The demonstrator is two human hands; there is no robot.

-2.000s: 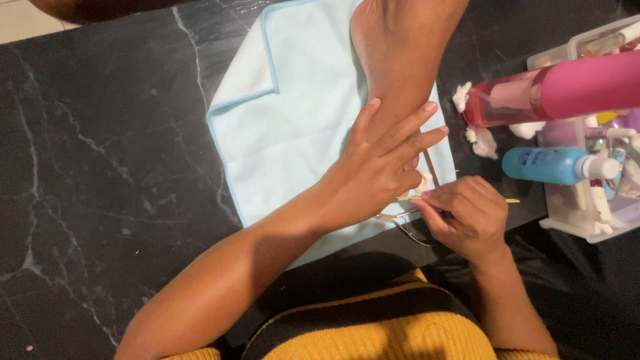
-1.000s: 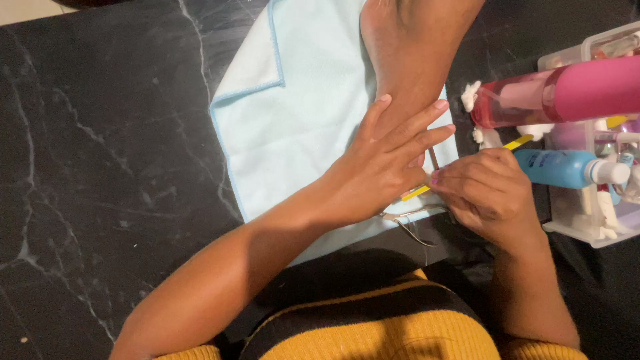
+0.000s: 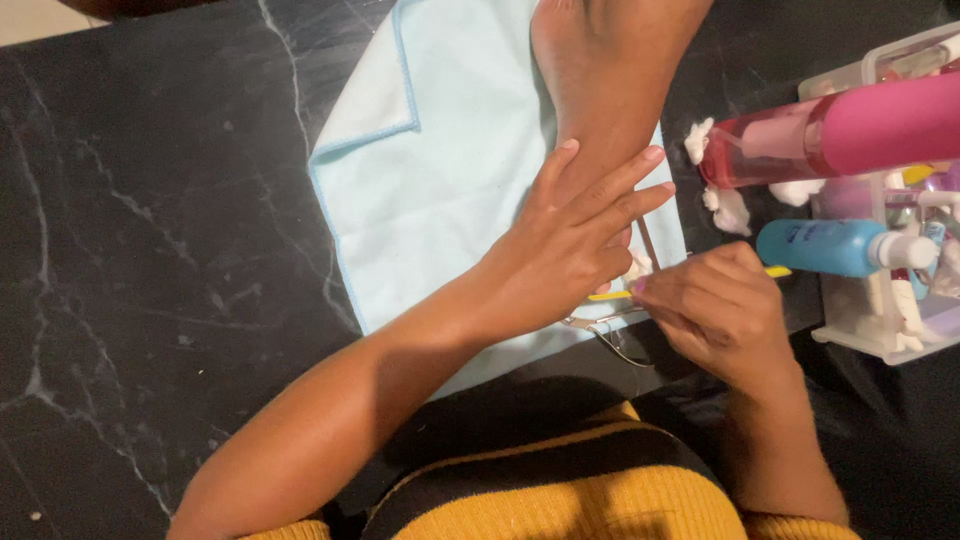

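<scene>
A person's bare foot (image 3: 611, 82) rests on a light blue towel (image 3: 450, 195). My left hand (image 3: 574, 232) lies over the front of the foot with its fingers spread, and hides most of the toes. Pinched in my right hand (image 3: 720, 307) is a thin yellow stick, probably a nail file (image 3: 610, 295); one end is at the toes beneath my left hand, the other sticks out on the right. Bits of white cotton (image 3: 638, 267) show between the two hands. Metal nippers (image 3: 616, 346) lie at the towel's near edge, just below the stick. A thin brown stick (image 3: 647, 244) lies on the towel.
To the right, a bottle of pink liquid (image 3: 780, 142) and a blue bottle (image 3: 817, 246) lie on their sides by a clear plastic bin (image 3: 892, 349) of small bottles. Cotton tufts (image 3: 727, 210) are beside them on the black marble-patterned surface (image 3: 172, 225).
My right hand has shifted slightly with the yellow stick, which lies flatter than one second ago. My left hand stays on the foot.
</scene>
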